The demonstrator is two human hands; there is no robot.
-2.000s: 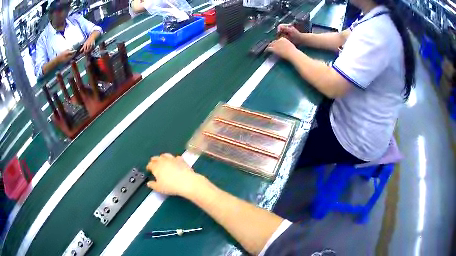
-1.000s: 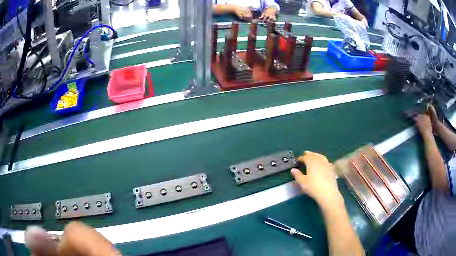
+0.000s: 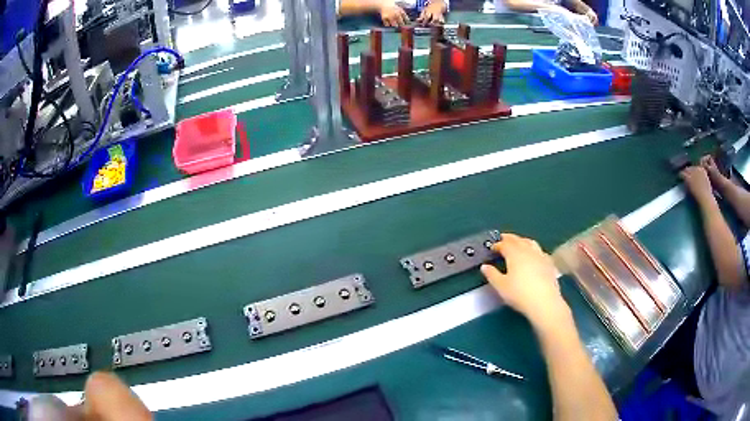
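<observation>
Several grey fixture plates, each with a row of four round holes, lie spaced along the green belt. One fixture plate (image 3: 311, 307) lies near the middle. The rightmost plate (image 3: 449, 260) has its right end under my right hand (image 3: 520, 275), thumb on the near side and fingers on the far side, partly hiding the last hole. My left hand (image 3: 94, 403) is blurred and cut off by the bottom edge, below the left plates; whether it holds anything cannot be seen. Tweezers (image 3: 479, 362) lie on the near surface.
A divided tray (image 3: 621, 284) with orange-red strips is right of my hand. A dark tray (image 3: 337, 409) is at the bottom edge. Across the belt are a blue bin (image 3: 108, 173), red bin (image 3: 206, 141), metal post (image 3: 326, 82), plate rack (image 3: 428, 115) and larger blue bin (image 3: 571, 78). Other people's hands work behind and right.
The view has swung left since the earliest frame. Since the second, the plates appear slightly further right and another shows at the left edge. My right hand stays at the rightmost plate; my left is lower.
</observation>
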